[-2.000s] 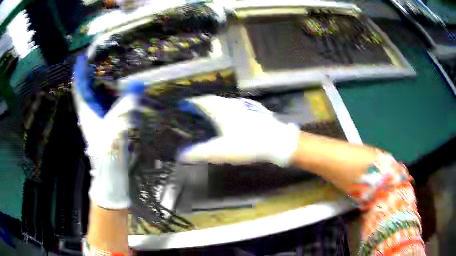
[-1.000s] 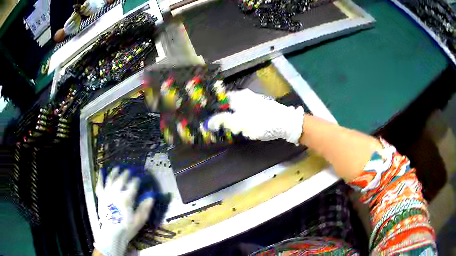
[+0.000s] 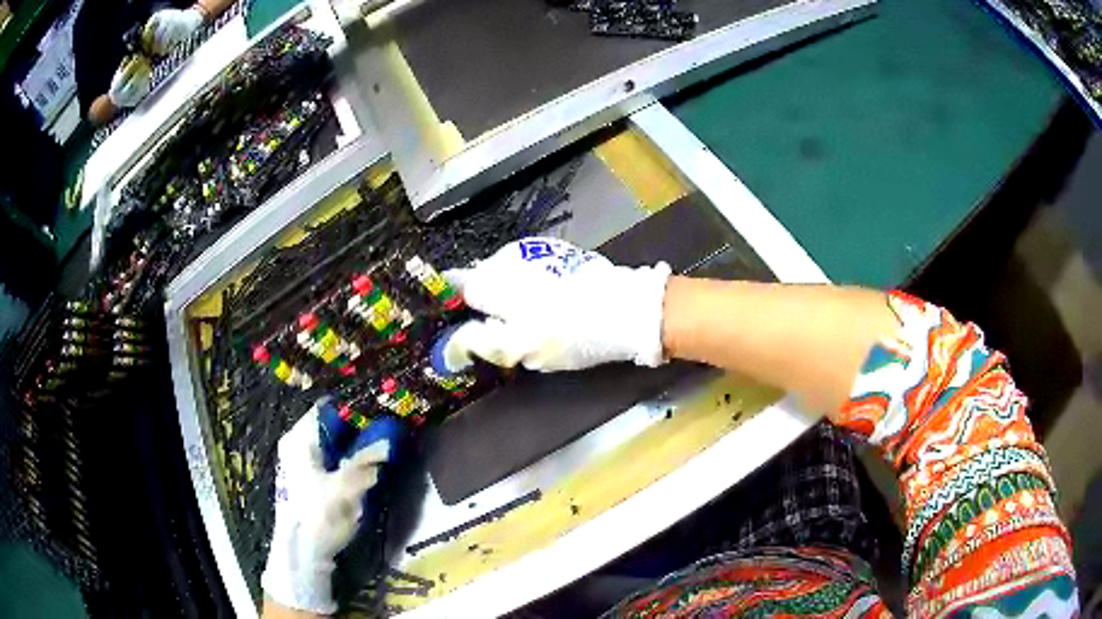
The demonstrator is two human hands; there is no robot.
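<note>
A dark PCB panel [image 3: 351, 333] with rows of red, yellow, green and white parts is held over the near frame tray [image 3: 816, 260]. My right hand [image 3: 550, 305], in a white glove with blue fingertips, grips its right end. My left hand [image 3: 326, 490], gloved the same, is at its lower left edge, with the blue fingertips against or under it; the exact contact is partly hidden. Black edge strips [image 3: 290, 260] are heaped under and around the panel. The dark pad [image 3: 520, 435] lies in the tray to the right.
A second frame tray [image 3: 628, 87] with a few dark boards stands beyond. Another tray [image 3: 351, 119] of small boards is at the upper left. Black racks [image 3: 61, 447] stand at left. Another person's gloved hands [image 3: 151, 55] show at the top left. Green mat [image 3: 870, 133] lies right.
The panel has moved left and down with my right hand and shows sharply now. My left hand has moved up and right, from over the strips to the panel's lower edge.
</note>
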